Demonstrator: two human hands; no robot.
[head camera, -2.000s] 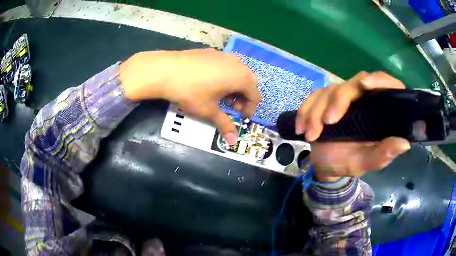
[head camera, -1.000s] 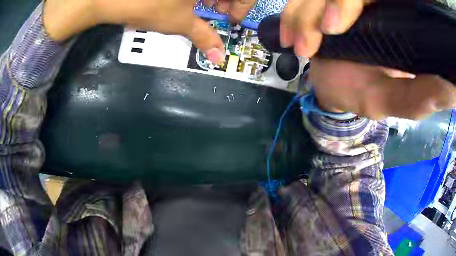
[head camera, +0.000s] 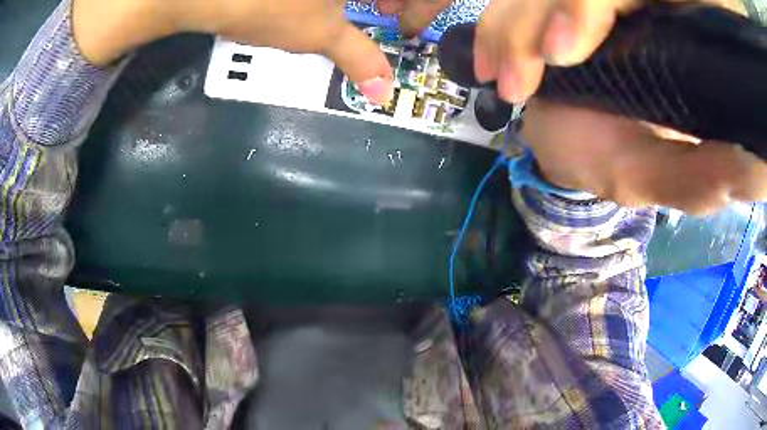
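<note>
My right hand (head camera: 589, 126) grips the black ribbed electric screwdriver (head camera: 647, 76), which points left. Its front end is over the right part of the module; the bit tip cannot be made out. My left hand (head camera: 320, 42) is at the top, its thumb pressed on the circuit board module (head camera: 405, 102) and its other fingers bent behind, cut off by the top edge. The module, with brass-coloured strips, sits in the long white fixture (head camera: 277, 80). The screw tray (head camera: 458, 18) shows partly behind.
Several tiny screws (head camera: 395, 156) lie on the dark green mat (head camera: 320, 218). A blue wrist strap (head camera: 538, 180) with a thin coiled cord (head camera: 462, 243) hangs from my right wrist. A blue bin (head camera: 690, 311) is at lower right, a cardboard box (head camera: 86, 309) at lower left.
The view has tipped down since two seconds ago, so bench and hands sit higher in the picture. My left thumb stays on the module and my right hand still holds the screwdriver.
</note>
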